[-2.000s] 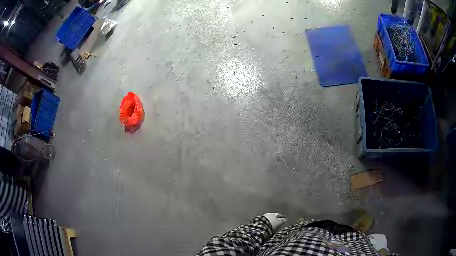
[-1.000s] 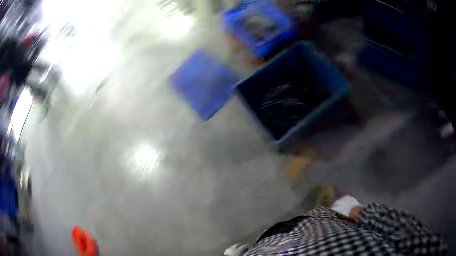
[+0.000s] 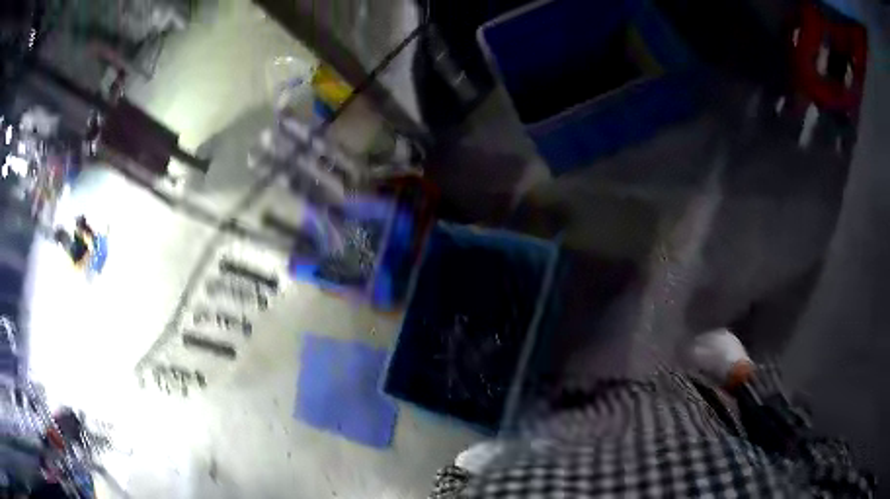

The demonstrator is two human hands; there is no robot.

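Observation:
My right hand [image 3: 719,353], in a white glove below a black-and-white checked sleeve, is low at the right; its fingers are blurred. My left hand [image 3: 484,456], a small white patch at the bottom centre, is partly hidden by the checked clothing. I see nothing held in either. The teal-blue bin [image 3: 546,302] stands just beyond, with thin loose pieces in its dark inside. The flat blue sheet [image 3: 346,390] lies on the floor to its left. The blue plastic crate [image 3: 392,255], holding small pieces, is at the bin's upper left.
A larger dark-blue bin [image 3: 595,132] stands at the upper centre-right. A red crate-like thing [image 3: 834,58] is at the upper right. Dark beams cross the upper left. Rows of short dark brackets [image 3: 226,302] show at the left over bright floor. The picture is blurred.
The view has swung right and turned. The teal-blue bin and blue sheet sit lower in the picture, the red-orange bundle is out of view, and the larger blue bin and brackets now show.

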